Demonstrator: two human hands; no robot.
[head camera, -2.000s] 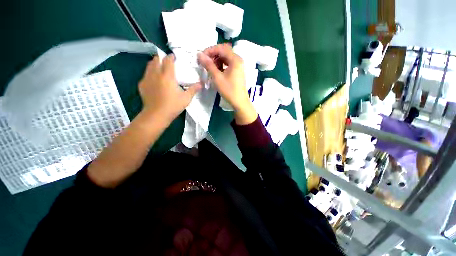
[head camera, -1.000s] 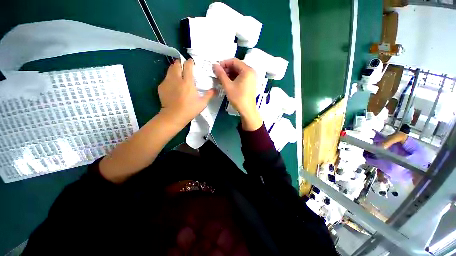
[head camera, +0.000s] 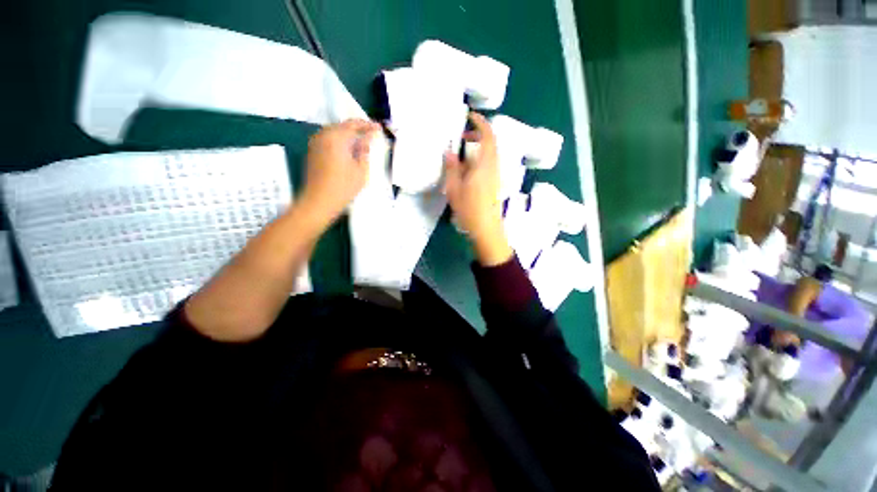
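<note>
My left hand (head camera: 337, 173) is closed on the edge of the white label strip (head camera: 236, 75), which curls across the green bench to the left and hangs down between my hands toward my body. My right hand (head camera: 476, 184) has its fingers apart and lies against the right side of a white security camera (head camera: 428, 120); whether it grips the camera is not clear. A label sheet (head camera: 159, 226) with rows of small print lies on the bench at the left.
More white cameras (head camera: 545, 216) lie right of my right hand, along the pale rail (head camera: 581, 144). Beyond are a green conveyor belt (head camera: 635, 115), a tan board (head camera: 654, 279), many white cameras and a person in purple (head camera: 832, 322).
My hands have moved apart. The left hand has drawn back from the camera with the strip, and the right hand has shifted to the camera's side. The strip has changed its curl.
</note>
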